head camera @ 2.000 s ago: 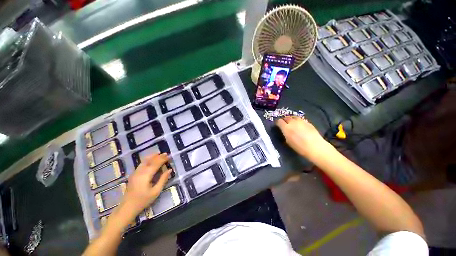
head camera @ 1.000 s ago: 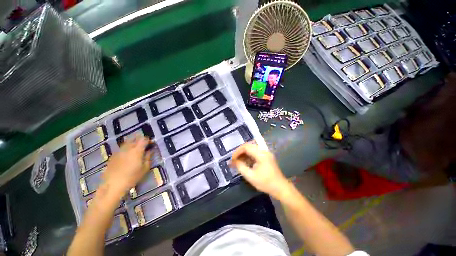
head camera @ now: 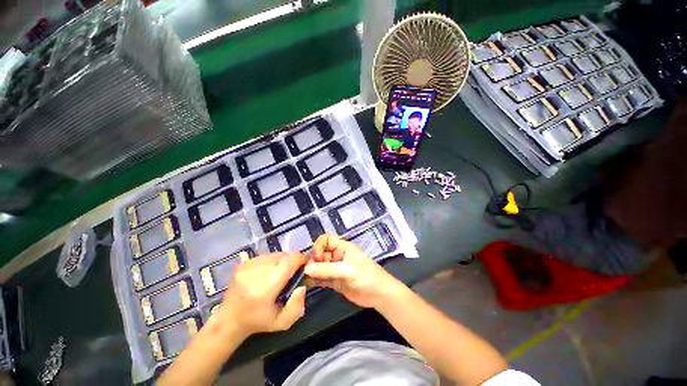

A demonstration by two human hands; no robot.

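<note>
A black phone housing is in my left hand, tilted on edge above the near part of the blister tray. My right hand touches the housing's upper end with thumb and fingers pinched together; I cannot tell whether a small part is between them. The tray holds rows of housings, those on the left with gold end strips, the others black. One pocket in the second column is empty. Small metal parts lie in a loose pile right of the tray.
A lit smartphone leans on a beige fan. Stacked trays of housings lie at right, a cable with yellow tag below them. Clear empty trays stand at upper left. A bag of parts is at left, a red object at lower right.
My left hand has lifted a housing out of the second column and moved toward the near middle. My right hand has gone from the pile, across the tray's right side, to the housing.
</note>
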